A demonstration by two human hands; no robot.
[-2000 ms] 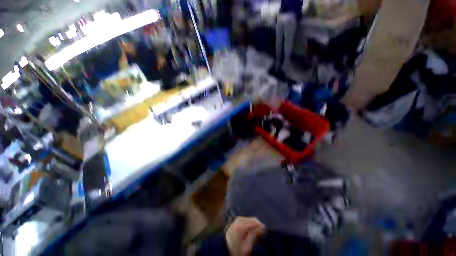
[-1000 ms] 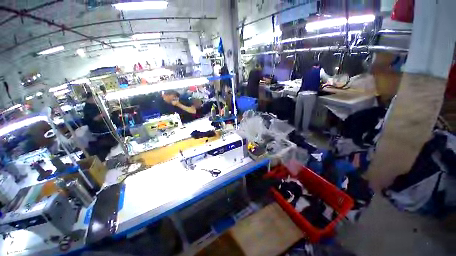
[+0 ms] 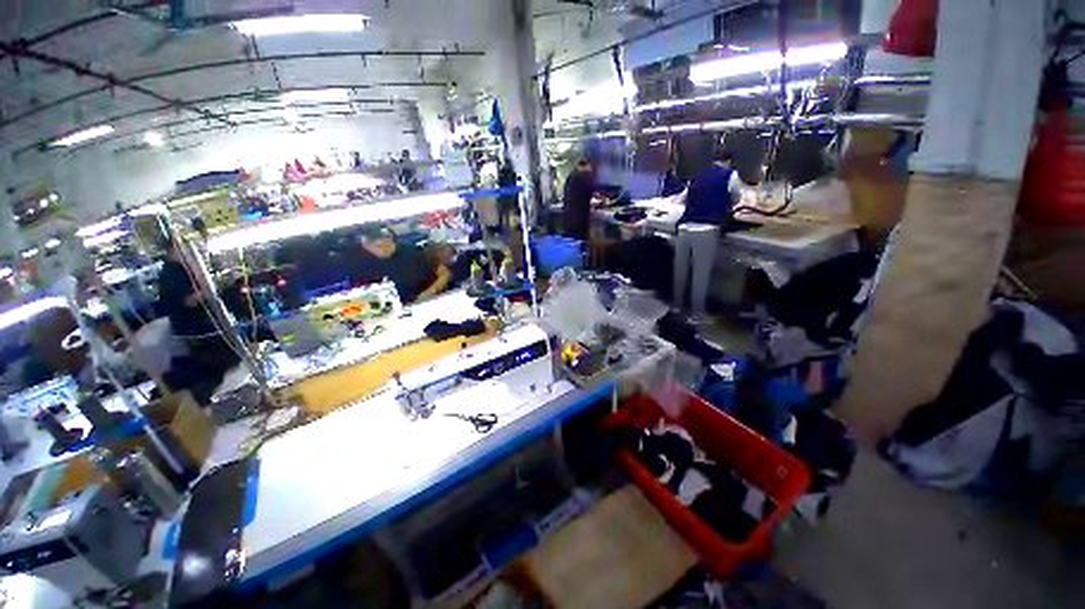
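Observation:
Neither of my hands is in the picture. Nearest in front of me is the long white sewing table (image 3: 345, 482) with a bright blue edge. A white industrial sewing machine (image 3: 482, 371) stands on its far part, and dark-handled scissors (image 3: 480, 421) lie beside it. A tan wooden bench (image 3: 613, 550) is low beside the table. A red plastic crate (image 3: 779, 476) holding black and white pieces stands at the bench's far end.
Crumpled clear plastic bags (image 3: 577, 303) lie past the table's far end. Garment heaps (image 3: 982, 410) lie on the floor around a pillar (image 3: 934, 274). A person in a dark blue vest (image 3: 708, 196) stands at a back table. Another person sits behind the machines.
Two seconds ago one hand and grey cloth showed at the bottom; both are out of view now. Since one second ago the scene has shifted slightly left.

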